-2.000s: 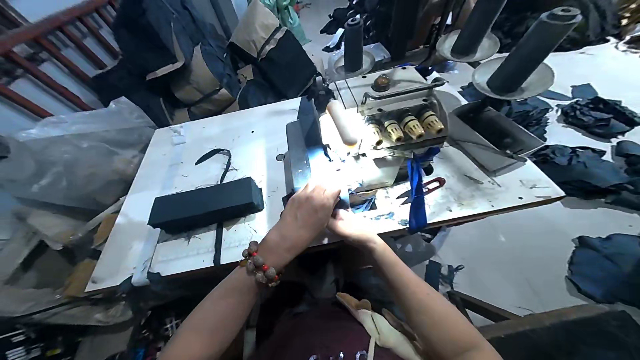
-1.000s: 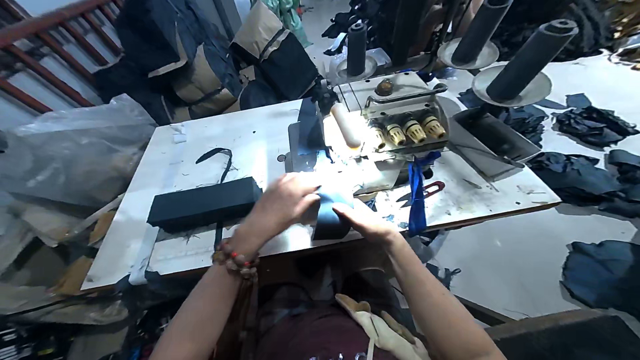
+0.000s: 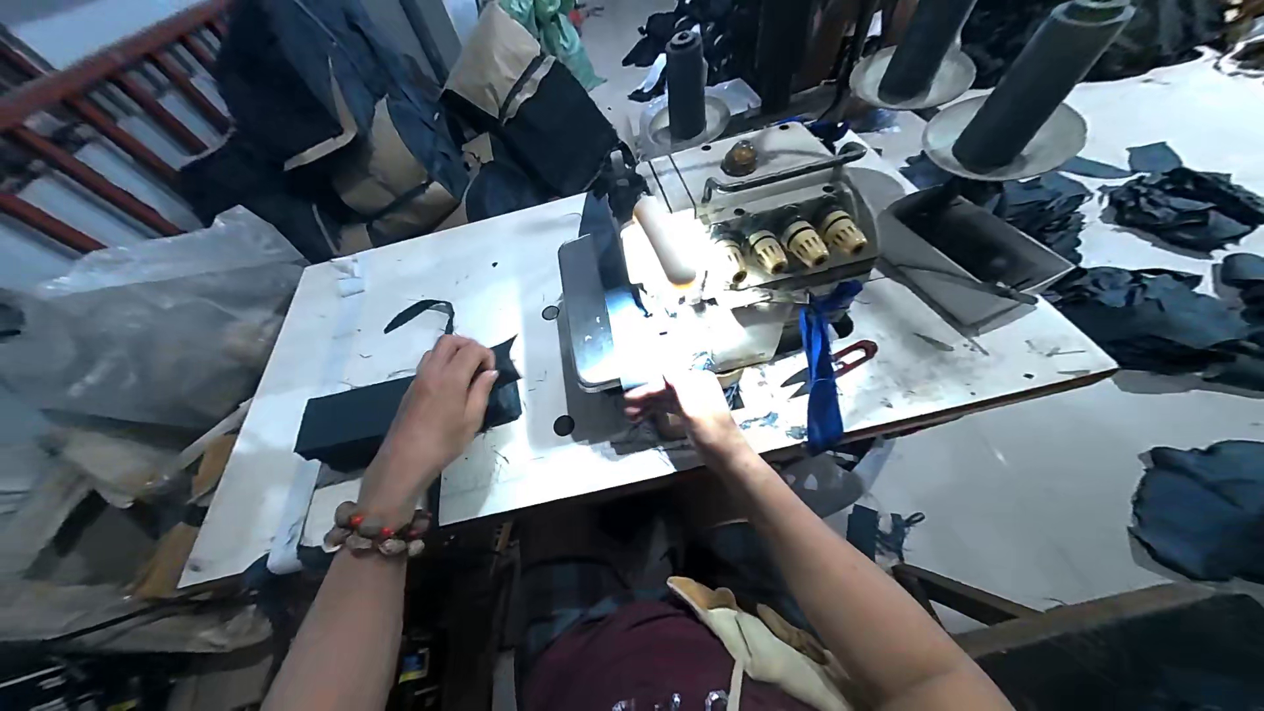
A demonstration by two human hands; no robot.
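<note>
A stack of dark fabric pieces (image 3: 351,420) lies on the left part of the white sewing table (image 3: 494,484). My left hand (image 3: 446,395), with a bead bracelet at the wrist, rests on the stack's right part, fingers bent on a dark piece; whether it grips it cannot be told. At the front of the overlock sewing machine (image 3: 780,237), my right hand (image 3: 686,405) is near the brightly lit sewing area, its fingers partly lost in glare. Whether it holds anything is unclear. A curved dark strip (image 3: 420,314) lies behind the stack.
Red-handled snips (image 3: 854,357) and a hanging blue cloth strip (image 3: 822,375) are right of my right hand. Thread cones (image 3: 1027,94) stand behind the machine, a grey metal tray (image 3: 973,247) at its right. Dark fabric heaps (image 3: 1185,217) lie on the floor; clear plastic (image 3: 168,306) is at left.
My left hand has moved left from the machine front to the fabric stack. The dark piece seen between both hands a second ago no longer shows there. My right hand remains near the machine.
</note>
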